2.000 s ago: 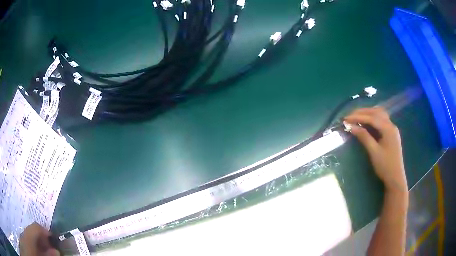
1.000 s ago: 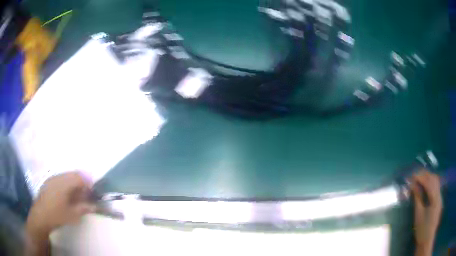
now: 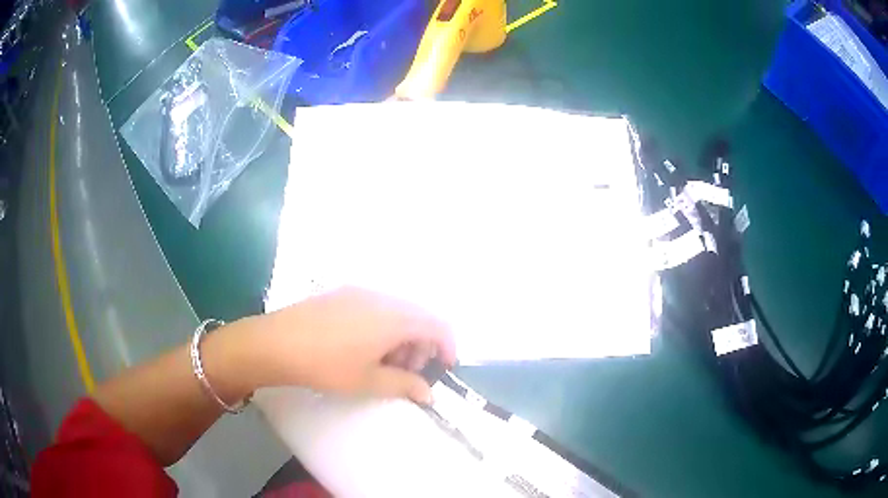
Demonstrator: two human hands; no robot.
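My left hand, with a bracelet at the wrist, pinches the dark end of a black cable at the near end of the steel rule. The cable runs along the rule's upper edge and leaves the picture at the bottom right. A white sleeve shows on it near my fingers. The broad white padded shape lies below the rule. The drawing sheet lies behind my hand, glaring blank. My right hand is out of the picture.
The harness bundle, with white labels, curves at the right. A clear sample bag lies at the back left, beside a yellow tool and a blue bin. Another blue bin stands at the back right. The aisle is at the left.
The view has swung left, so the drawing is now central and the bundle is at the right. My left hand still holds the cable end. My right hand has left the picture.
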